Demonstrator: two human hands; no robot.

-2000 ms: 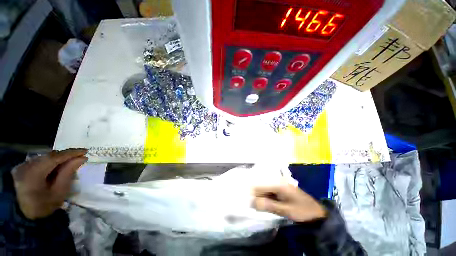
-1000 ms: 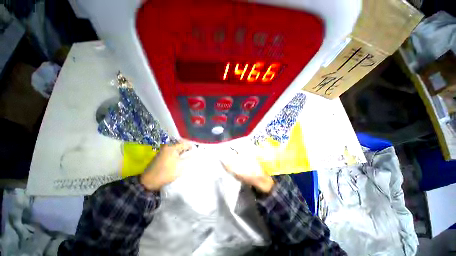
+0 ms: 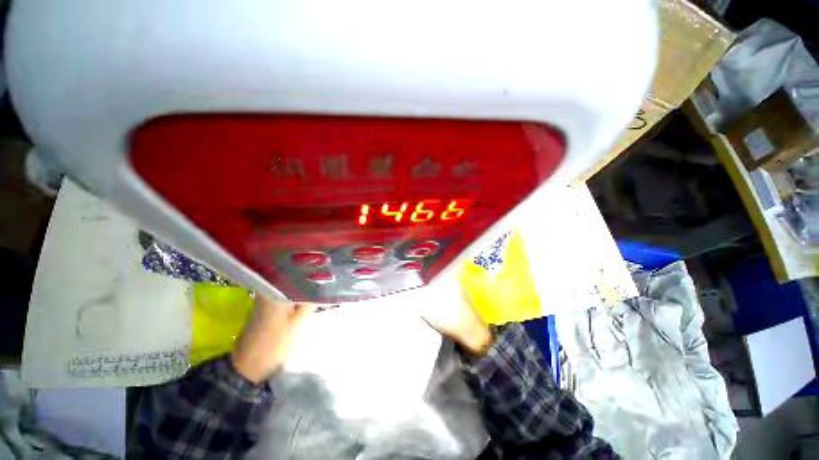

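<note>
The white garment (image 3: pixel 355 373) lies under the machine head and hangs down toward my lap. The button attaching machine's white head (image 3: pixel 332 63) with its red control panel (image 3: pixel 202 166) covers the work area; its display reads 1466. My left hand (image 3: pixel 268 337) is at the garment's left edge, its fingertips hidden under the head. My right hand (image 3: pixel 456 314) is at the garment's right edge, overexposed, fingers partly hidden by the head. Both hands hold the cloth. The dies are hidden.
Blue-silver button parts (image 3: pixel 175 262) lie left of the head, others (image 3: pixel 492 253) to the right. Yellow patches (image 3: pixel 220 316) mark the table edge. A garment pile (image 3: pixel 642 368) lies over a blue bin (image 3: pixel 648 255) at right. A carton (image 3: pixel 687 54) stands behind right.
My hands came together from the sides to the cloth under the head, and now sit slightly lower in view. The machine head fills more of the view. The display still reads 1466.
</note>
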